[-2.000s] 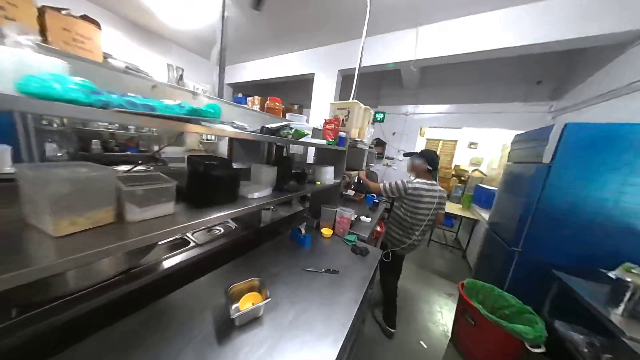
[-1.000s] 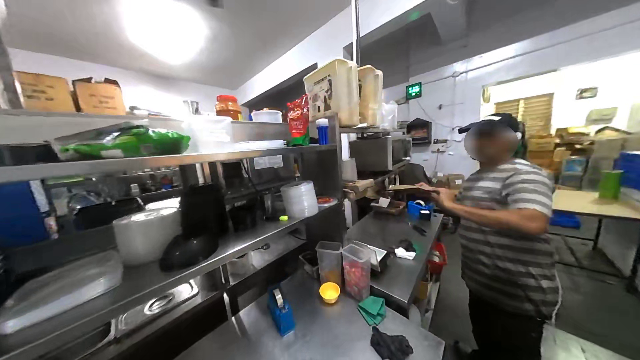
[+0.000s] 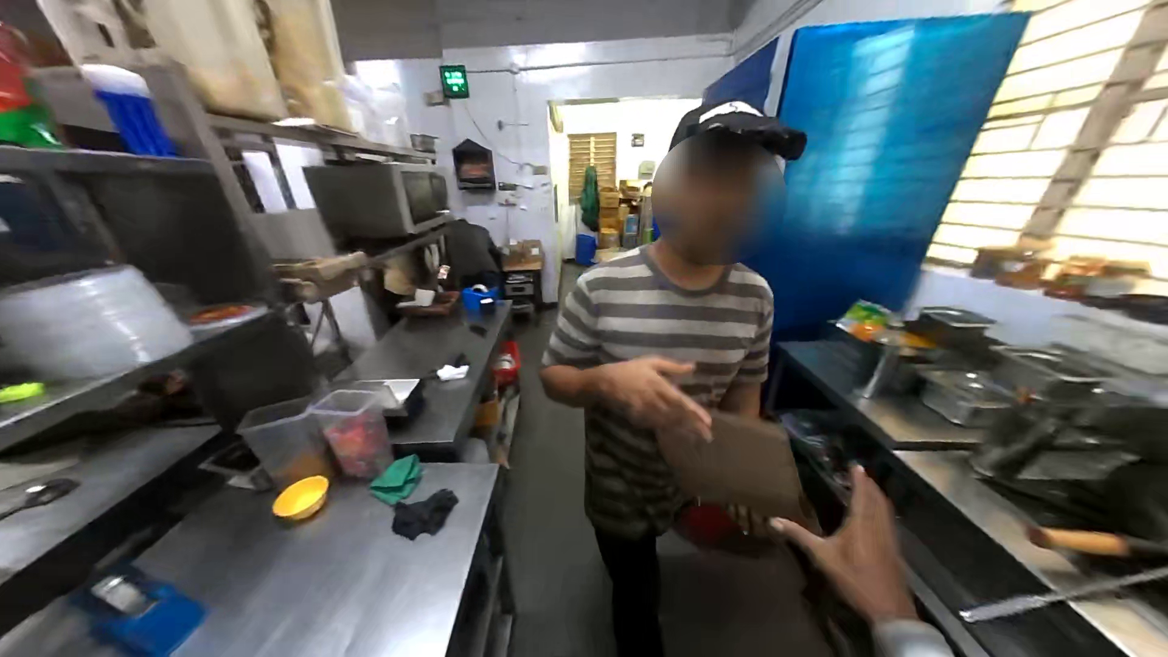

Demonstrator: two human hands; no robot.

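Low on the right, my right hand is raised with fingers apart and holds nothing. Just beyond its fingertips is a flat brown board or box, blurred, held by a person in a striped T-shirt who faces me. The person's nearer visible hand is spread above the brown thing. My left hand is out of view. On the steel table at left lie a yellow bowl, a green cloth, a black cloth and a blue tape dispenser, beside two clear plastic containers.
Steel shelves with stacked plastic lids stand at left. Counters with metal pans and a wooden-handled utensil line the right. A narrow floor aisle runs between, partly filled by the person. A tall blue cabinet stands behind.
The person in stripes, side-on at the far counter before, now faces me much nearer, with the brown thing. My right hand has come into view. The view has swung right.
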